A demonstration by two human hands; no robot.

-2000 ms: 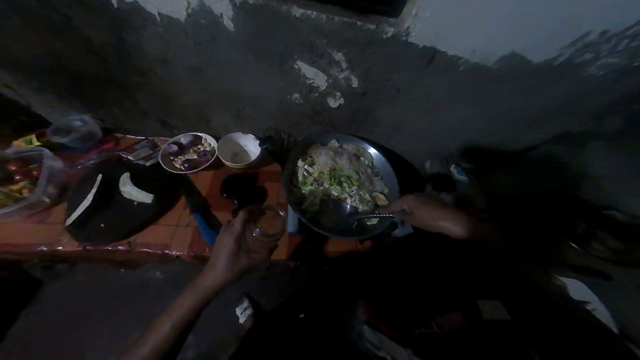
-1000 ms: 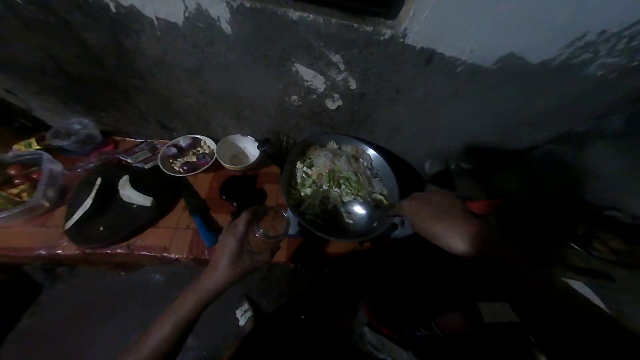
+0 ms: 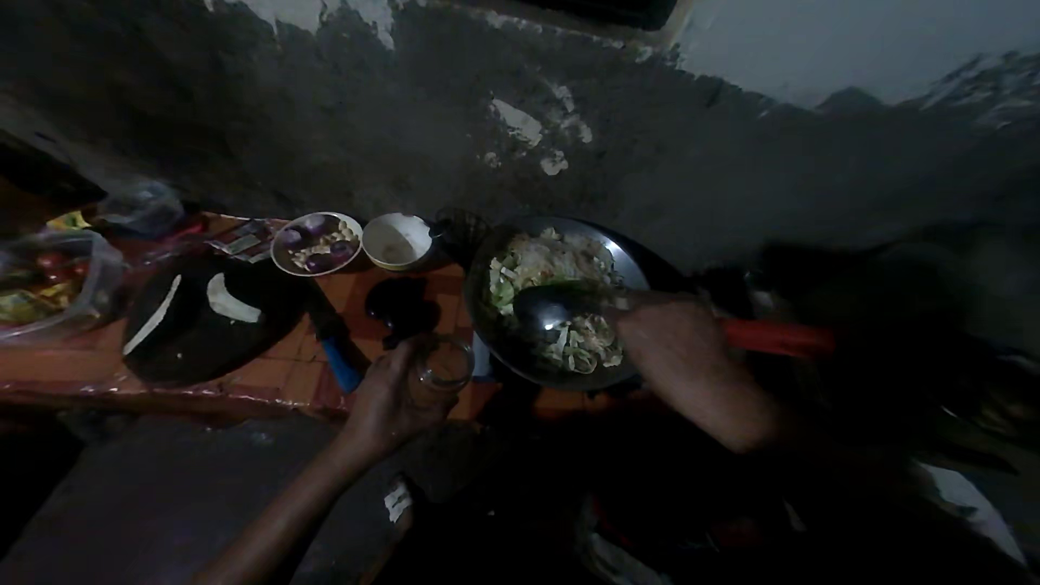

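Note:
A wok (image 3: 634, 260) holds chopped pale green vegetables and what look like noodles (image 3: 561, 252). My right hand (image 3: 678, 349) grips a metal ladle (image 3: 544, 309) over the wok's right rim. The ladle's round bowl rests against the food near the wok's middle, and a red handle (image 3: 776, 337) shows to the right of that hand. Just left of the wok, my left hand (image 3: 398, 398) is closed around a clear glass (image 3: 447, 363), held upright or nearly so. What the glass contains is too dark to tell.
Left of the wok stand a white bowl (image 3: 398, 241) and a plate of purple onions and garlic (image 3: 317, 244). A blue-handled knife (image 3: 340, 366) lies beside a dark round board (image 3: 199, 349) bearing two white pieces. A plastic tub (image 3: 101, 280) of vegetables sits far left. Behind rises a wall (image 3: 390, 130).
The ladle's bowl has moved from the wok's front right part to the left of the food. My right hand has come further over the wok. My left hand has stayed beside it with the glass.

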